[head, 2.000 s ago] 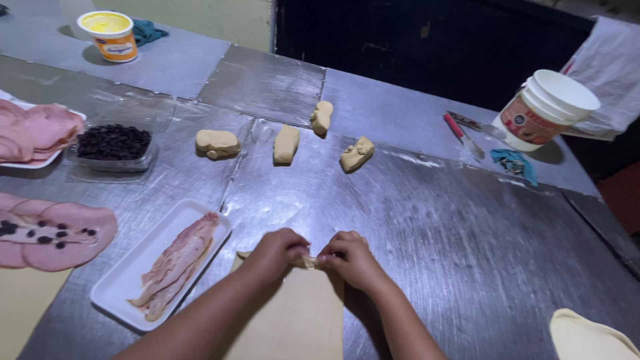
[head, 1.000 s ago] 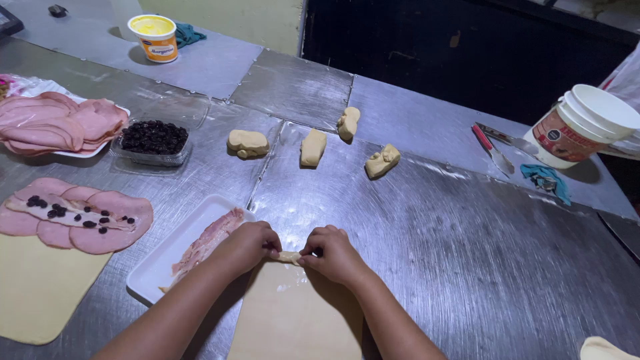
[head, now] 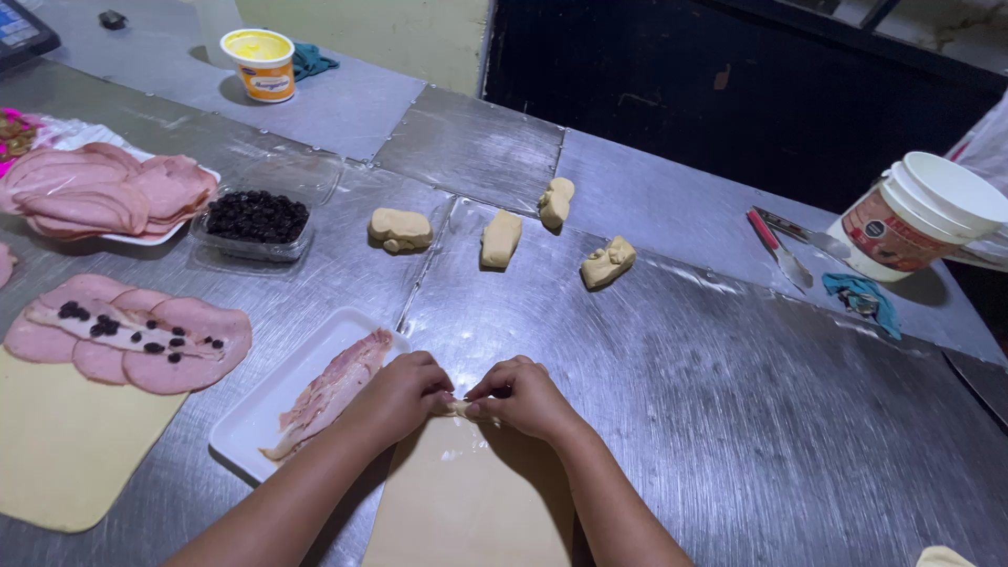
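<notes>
My left hand (head: 405, 394) and my right hand (head: 520, 396) meet at the far edge of a rolled-out dough sheet (head: 472, 504), each pinching that edge between thumb and fingers. Small whitish smears show on the sheet just below my fingers. Left of it, partly behind my left forearm, a white tray (head: 236, 429) holds bacon slices (head: 339, 386). Farther left lies another dough sheet (head: 79, 441), topped at its far end with overlapping ham slices (head: 185, 315), a bacon strip and several raisins (head: 106, 324).
Several dough pieces (head: 501, 239) lie beyond my hands. At the left are a tray of sliced ham (head: 87, 189), a clear container of raisins (head: 256, 220) and a margarine tub (head: 264, 67). A white bucket (head: 906, 220), a red-handled knife (head: 776, 244) and a teal cloth (head: 862, 303) are right.
The view has shifted left. Both hands stay at the far edge of the dough sheet, their fingers still pinching it.
</notes>
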